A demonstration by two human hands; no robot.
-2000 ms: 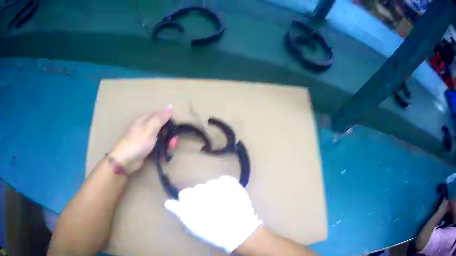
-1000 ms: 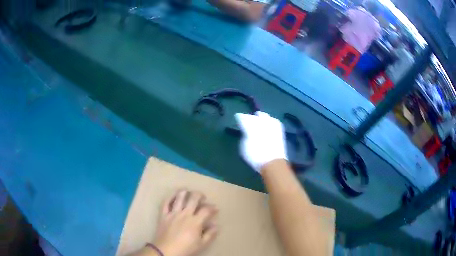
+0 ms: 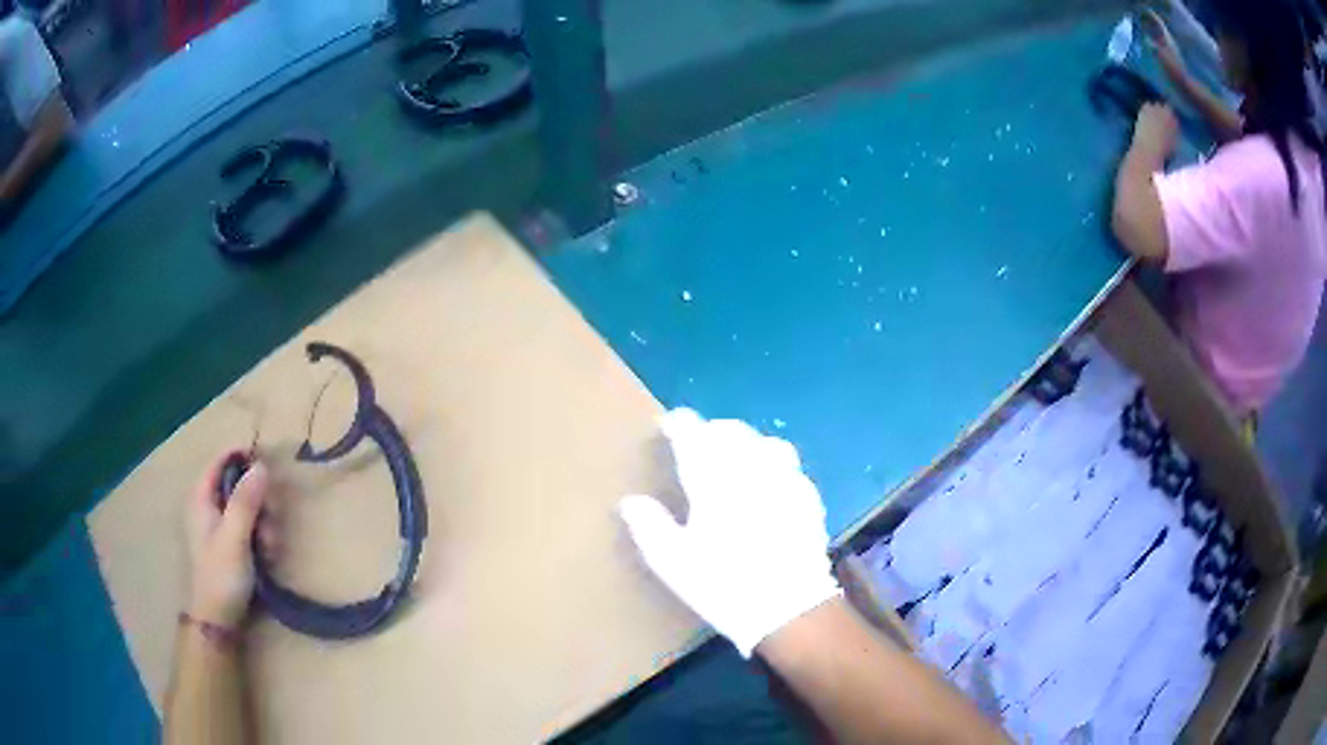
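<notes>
A black headband (image 3: 409, 510) lies on the tan cardboard pad (image 3: 509, 437), with a black yoke (image 3: 361, 396) joined at its upper end. A thin wire trails near the yoke. My left hand (image 3: 230, 536), bare with a red wrist cord, grips the headband's other end at the left. My right hand (image 3: 742, 524), in a white glove, is over the pad's right edge, thumb apart from the fingers, holding nothing visible.
A parts carton (image 3: 1273, 560) at the lower right holds white sheets (image 3: 1033, 539) and rows of black yokes (image 3: 1215, 560). Headband assemblies (image 3: 277, 200) lie on the dark green belt. A green upright (image 3: 565, 109) stands beyond the pad. A person in pink (image 3: 1237, 218) works at the upper right.
The view has swung right, bringing the carton in. A headband is now on the pad in my left hand. My gloved right hand has left the belt and moved to the pad's right edge.
</notes>
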